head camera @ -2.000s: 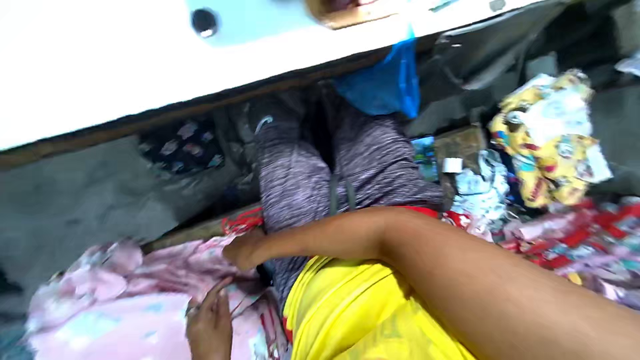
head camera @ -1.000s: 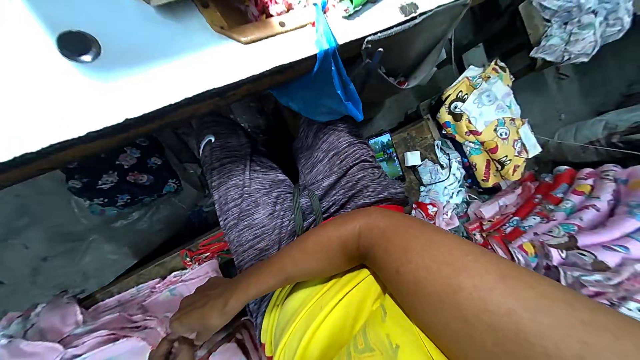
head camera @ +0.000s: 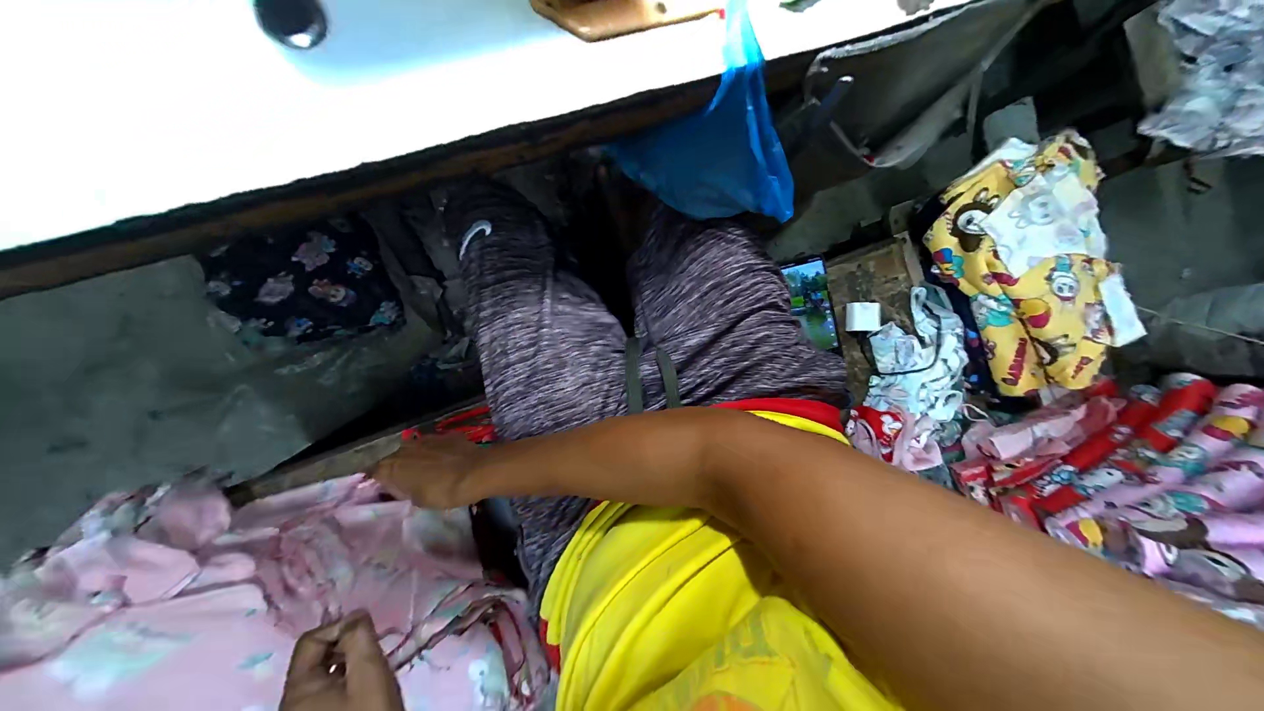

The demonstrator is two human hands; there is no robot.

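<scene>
Pink printed fabric (head camera: 197, 602) lies in a loose, rumpled pile at the lower left. My right hand (head camera: 425, 472) reaches across my lap to the pile's upper edge, near some red strings (head camera: 464, 425); whether its fingers grip the cloth cannot be told. Over the lower part of the same pile is my left hand (head camera: 341, 667), fingers curled, cut by the bottom edge of the view. Whether it pinches the cloth is not clear.
A white tabletop (head camera: 178, 109) crosses ahead, with a blue plastic bag (head camera: 731, 148) hanging from its edge. At right lie a lit phone (head camera: 810, 301), yellow printed clothing (head camera: 1027, 276) and rolled pink and red fabrics (head camera: 1155, 474). Dark floral cloth (head camera: 306, 276) lies beneath the table.
Two seconds ago my hands were close together at the pink fabric; now they are farther apart, my right hand at its upper edge. The view has shifted somewhat.
</scene>
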